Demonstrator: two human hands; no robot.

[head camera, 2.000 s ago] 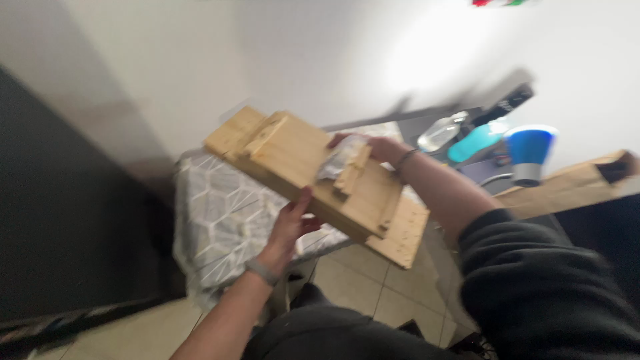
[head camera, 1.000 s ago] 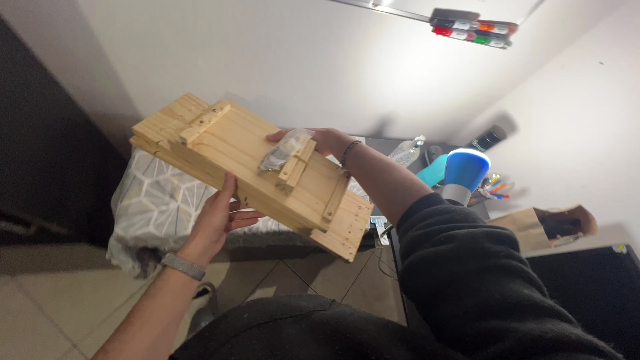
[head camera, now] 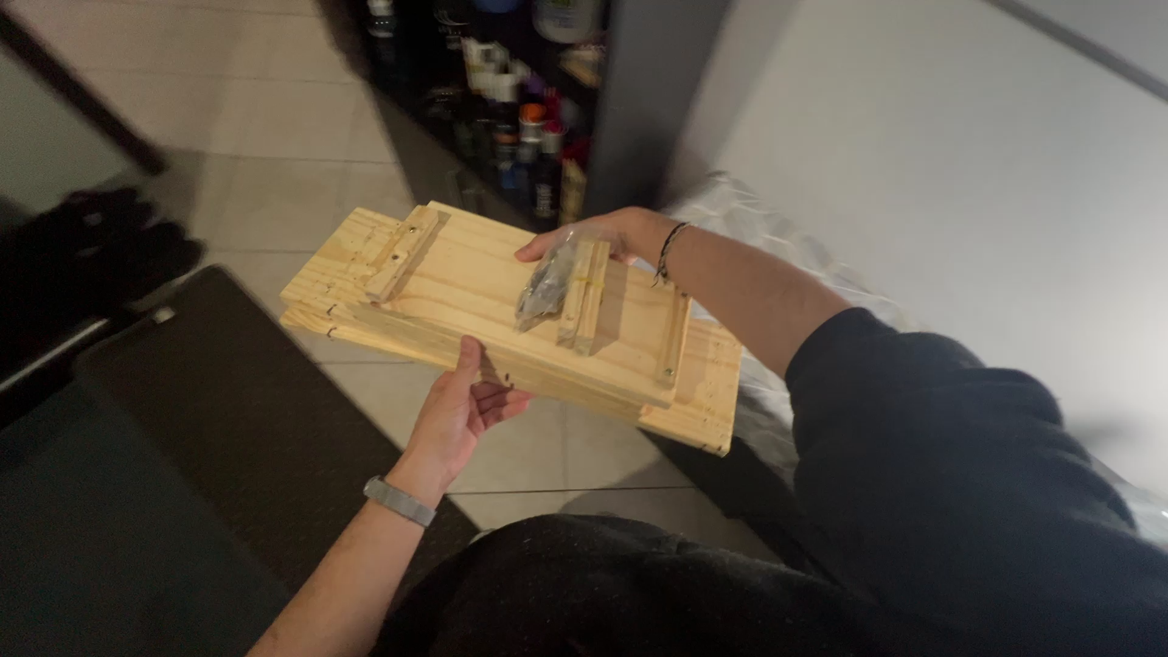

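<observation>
A stack of pale wooden boards (head camera: 493, 292) with screwed-on cleats lies across both my hands, tilted down to the right. My left hand (head camera: 456, 411) grips its near long edge, thumb on the side and fingers underneath. At the far edge, my right hand (head camera: 593, 235) holds the stack, its fingers partly hidden behind a clear plastic bag. That bag of small hardware (head camera: 546, 287) rests on the top board. Beside it, against the bag, sit short wooden blocks (head camera: 584, 297) bound by a yellowish band.
A dark shelf unit (head camera: 639, 100) with several bottles (head camera: 531, 128) stands beyond the stack. Plastic-covered patterned fabric (head camera: 766, 228) lies along the white wall at the right, behind my right arm. Pale floor tiles (head camera: 520, 447) show below, with a dark mat-like surface (head camera: 228, 383) at left.
The view has swung away from the lamp and desk items towards the shelf and floor. Both hands still hold the wooden stack, with the bag and blocks on it.
</observation>
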